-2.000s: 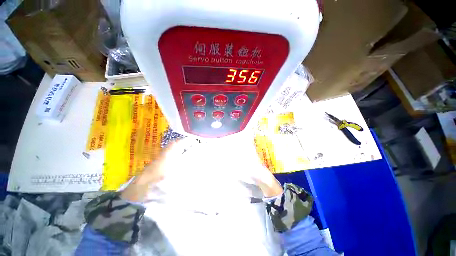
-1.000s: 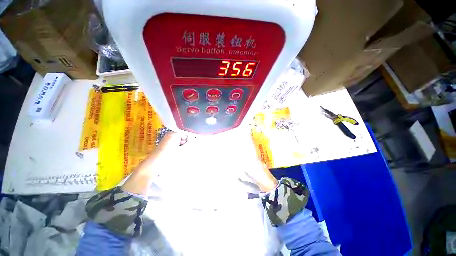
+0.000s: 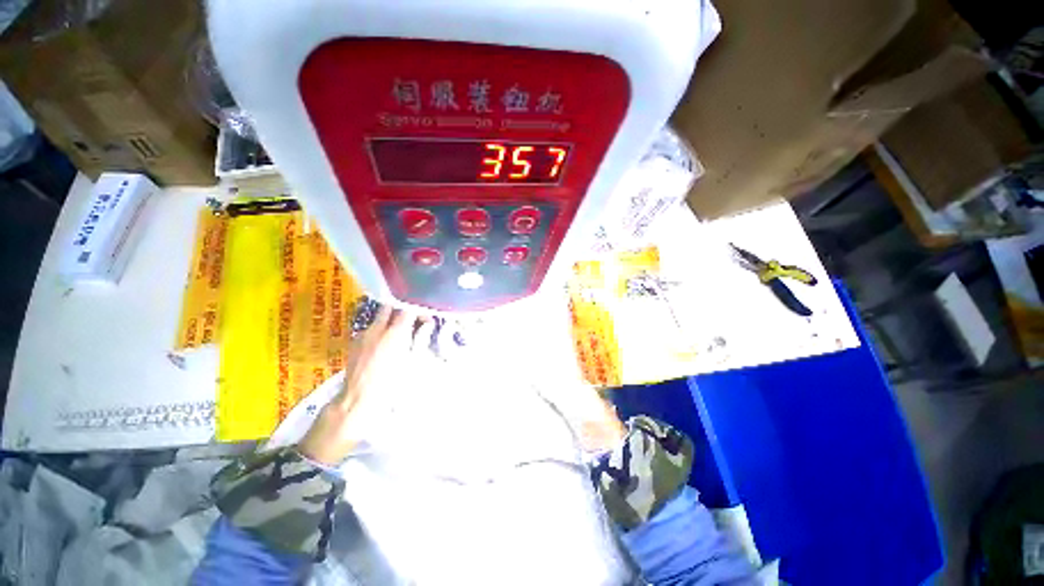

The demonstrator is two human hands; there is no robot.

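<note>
The white head of the servo button machine [image 3: 258, 137] stands in front of me, its red panel reading 357. A white garment [image 3: 481, 492] lies under it, across the table edge and my lap, washed out by lamp glare. My left hand [image 3: 349, 395] lies at the garment's left side, its fingers reaching towards the machine's working point; the fingertips are lost in glare. My right hand [image 3: 598, 421] is at the garment's right side, mostly washed out; its grip is not visible. Small dark snap parts [image 3: 364, 314] lie beside my left fingers. The dies are hidden by glare.
Yellow and orange tape [image 3: 254, 332] is on the table left of the machine, with a small white box [image 3: 112, 229] further left. Pliers [image 3: 778, 278] and scattered tiny parts [image 3: 653, 286] lie right. A blue bin [image 3: 819, 458] is at right, grey-white cloth [image 3: 109, 515] lower left. Cardboard boxes [image 3: 790, 103] stand behind.
The panel count has gone from 356 to 357. The machine appears slightly further left in the view. My left fingers show more clearly, and the garment's folds under the head have shifted.
</note>
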